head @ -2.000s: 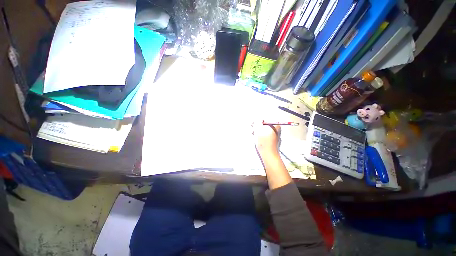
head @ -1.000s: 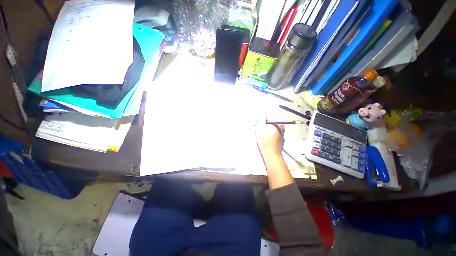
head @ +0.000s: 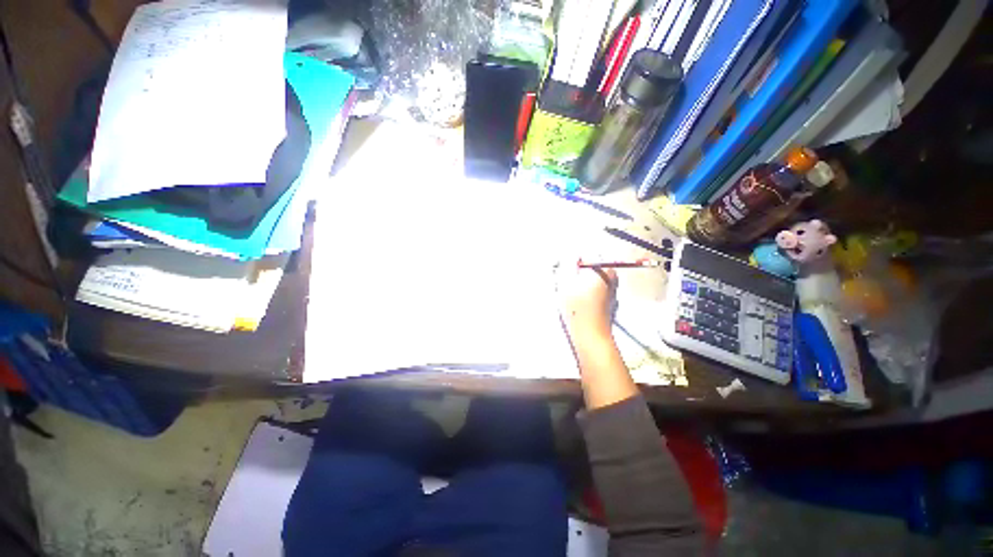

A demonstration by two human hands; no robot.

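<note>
My right hand [head: 586, 296] rests on the right part of the large white paper sheets [head: 436, 283], its upper part washed out by glare. It holds a thin dark-red pen [head: 616, 264] that points right, toward the calculator. The pen's tip and any writing on the sheets are lost in the glare. The light grey calculator [head: 732, 313] lies right of the paper. Loose blue and black pens [head: 638, 242] lie between the paper and the calculator. My left hand is not in view.
At left, a handwritten sheet [head: 191, 98] lies on a teal folder [head: 316, 98] over stacked papers [head: 180, 288]. Behind the paper stand a black box [head: 495, 118], a dark bottle [head: 634, 120] and file folders [head: 730, 98]. A brown bottle [head: 751, 199], figurine [head: 806, 242] and blue stapler [head: 819, 354] are at right.
My right hand and the pen have shifted slightly right from the earliest frame and have hardly moved since the middle one. The hand keeps hold of the pen.
</note>
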